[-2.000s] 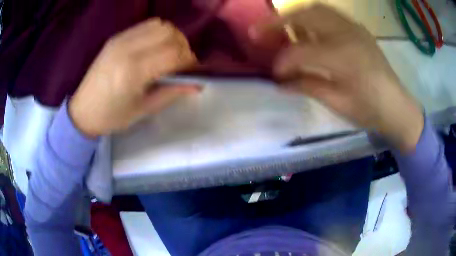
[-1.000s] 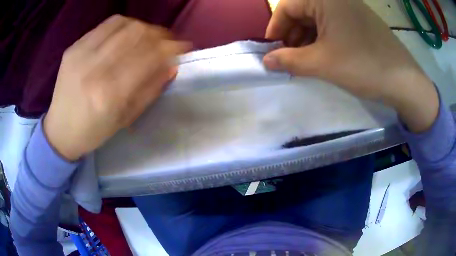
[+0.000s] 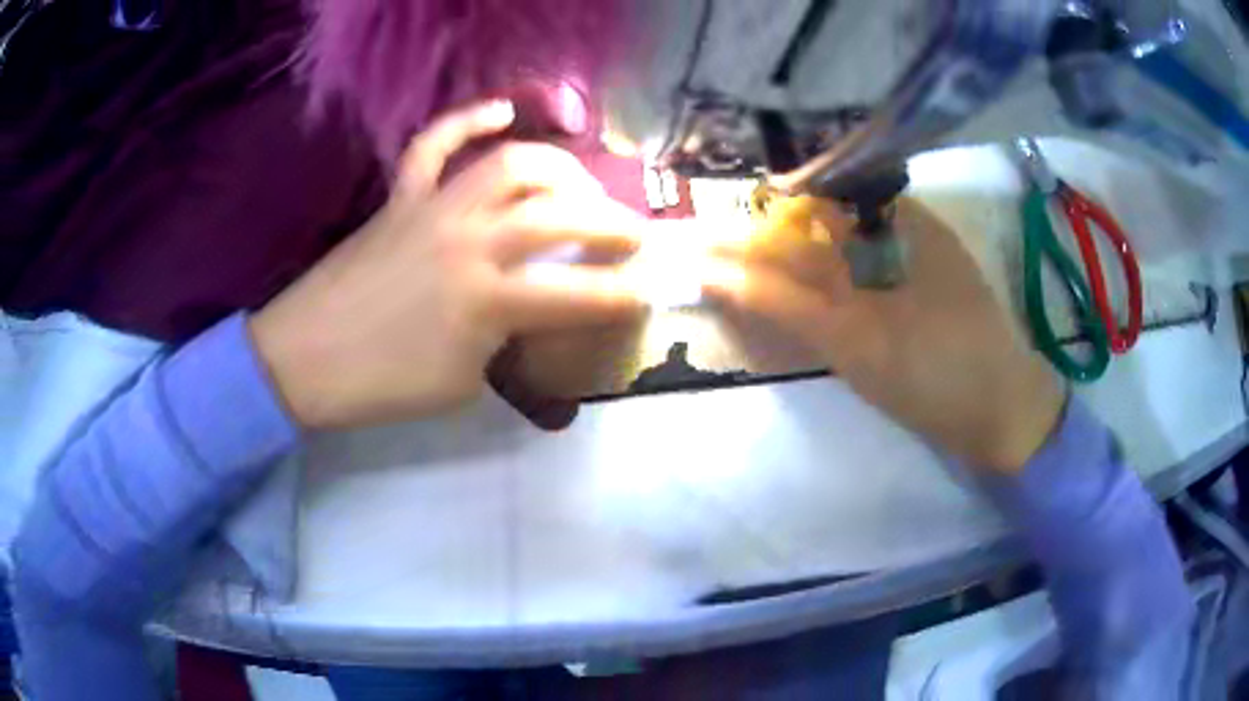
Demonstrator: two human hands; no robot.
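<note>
The maroon cloth (image 3: pixel 178 178) spreads from the far left to the sewing machine's needle area (image 3: pixel 664 185). My left hand (image 3: pixel 459 274) is on it left of the needle, fingers bent over the cloth; a dark maroon flap hangs below the palm. My right hand (image 3: pixel 904 322) is right of and in front of the needle, fingertips close to the left ones at a small pale edge (image 3: pixel 678 281). Lamp glare washes out the fingertips, so the right hand's grip is unclear. The presser foot is partly hidden.
Green and red handled scissors (image 3: pixel 1082 267) lie right of my right hand. Pink fluffy trim (image 3: pixel 466 55) hangs at the machine head (image 3: pixel 877 69). The white table (image 3: pixel 452 534) has a curved front edge. Pale cloth (image 3: pixel 260 534) hangs over its left part.
The view has shifted up to show the machine head and lamp. Both hands have brought the cloth to the needle and closer together. The broad pale fold between them no longer shows.
</note>
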